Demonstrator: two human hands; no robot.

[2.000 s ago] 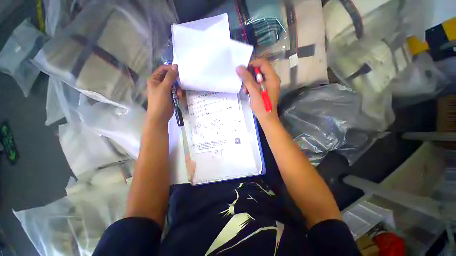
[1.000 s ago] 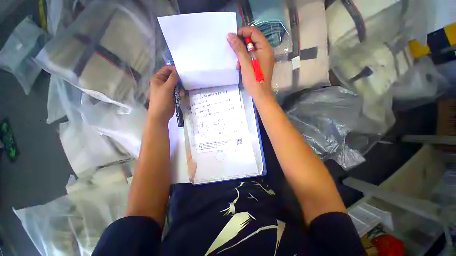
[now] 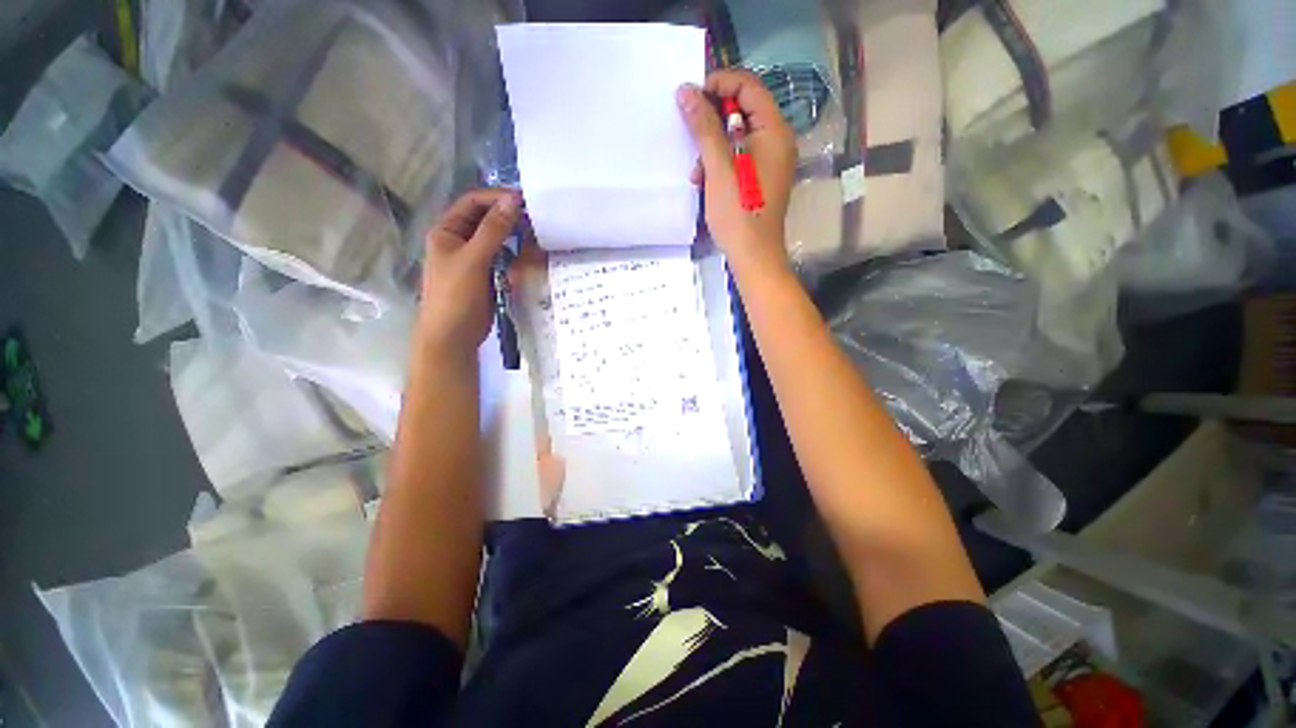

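The delivery note pad (image 3: 625,341) lies on the blue-edged clipboard (image 3: 654,491) on my lap, with handwriting on its lower page. Its flipped-up sheets (image 3: 604,135) stand blank side toward me. My right hand (image 3: 746,157) pinches their right edge, with the red pen (image 3: 745,164) held across the fingers. My left hand (image 3: 469,263) grips the left edge near the fold. The black marker (image 3: 506,313) points down beside the left hand; its upper end is hidden there, and whether the hand holds it is unclear.
Bagged beige bundles with dark bands lie at the upper left (image 3: 284,157) and upper right (image 3: 888,142). A crumpled grey plastic bag (image 3: 938,356) lies right of the clipboard. More bagged bundles (image 3: 228,612) lie lower left. A white plastic tray (image 3: 1052,619) is at the lower right.
The raised sheets, crumpled two seconds ago, are now flatter and upright. My right hand has moved up with them and the red pen. The left hand has barely moved.
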